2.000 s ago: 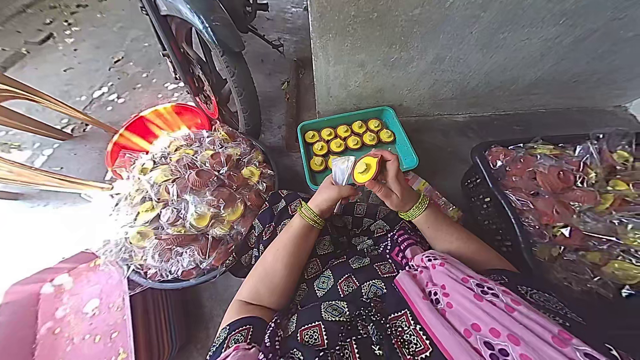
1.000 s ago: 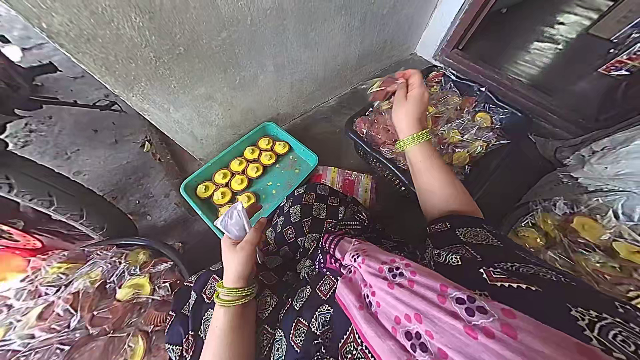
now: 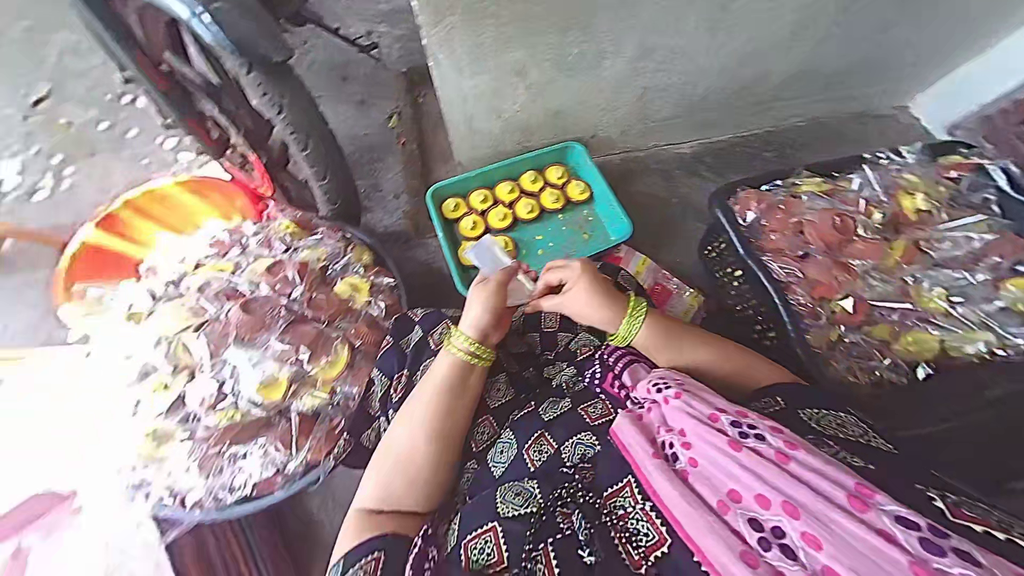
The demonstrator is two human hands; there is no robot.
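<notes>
My left hand (image 3: 490, 308) holds a stack of clear plastic bags (image 3: 490, 256), which stands up above its fingers over the near edge of a teal plastic tray (image 3: 612, 212). My right hand (image 3: 580, 294) meets it from the right, its thumb and forefinger pinched at the edge of the bags; whether it grips one is too small to tell. Several round yellow-topped pieces (image 3: 526, 208) with small raised centres sit in rows in the tray. The tray's right part is bare but for yellow crumbs. Yellow-green bangles are on both wrists.
At left, a large tub (image 3: 308, 480) is heaped with bagged brown and yellow pieces, beside an orange-red basin (image 3: 80, 276) and a vehicle wheel (image 3: 320, 152). At right stands a black crate (image 3: 748, 256) of similar bagged pieces. A pink printed packet (image 3: 660, 284) lies near the tray; a wall (image 3: 680, 72) rises behind.
My right hand was over the black crate with a bagged piece one second ago; now it is back beside my left hand, without that piece. The view has swung left again.
</notes>
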